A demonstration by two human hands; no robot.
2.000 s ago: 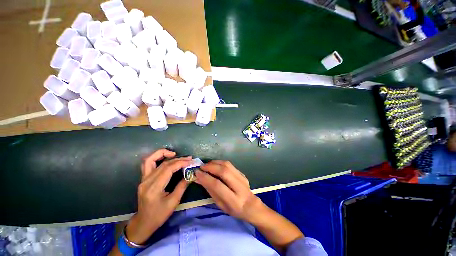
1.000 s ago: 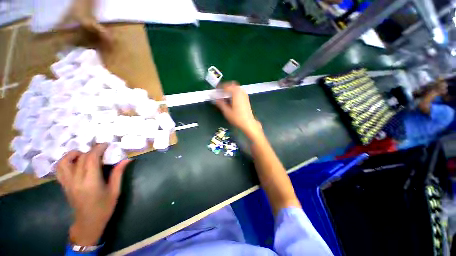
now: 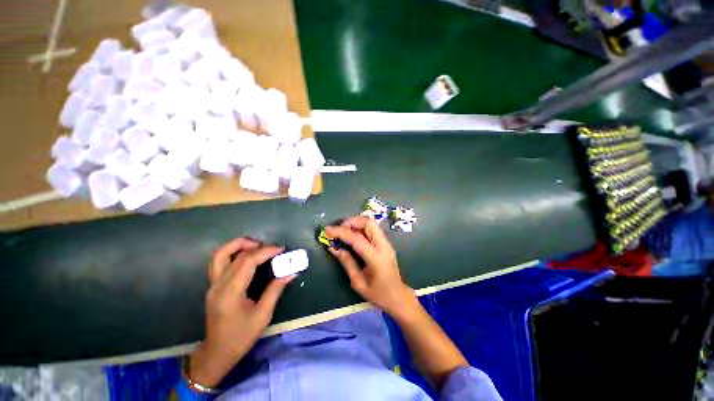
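My left hand (image 3: 239, 286) holds a white plastic housing (image 3: 290, 263) between thumb and fingers, just above the dark green bench (image 3: 485, 188). My right hand (image 3: 376, 262) holds a small circuit board (image 3: 325, 237) with yellow and black parts in its fingertips, right of the housing and apart from it. A small group of loose circuit boards (image 3: 403, 219) lies on the bench just beyond my right hand. White housings (image 3: 168, 117) are heaped on the brown cardboard sheet (image 3: 31, 117) at the left.
A filled housing (image 3: 441, 92) lies on the green conveyor belt (image 3: 376, 47) beyond the metal rail (image 3: 407, 121). A tray of boards (image 3: 624, 188) stands at the bench's right end. A blue crate (image 3: 477, 321) and a black crate (image 3: 618, 337) are below the bench edge. A metal bar slants at upper right.
My left hand has come back from the heap with a housing. My right hand has let go of the filled housing beyond the rail, moved back and picked up a board. The view has shifted.
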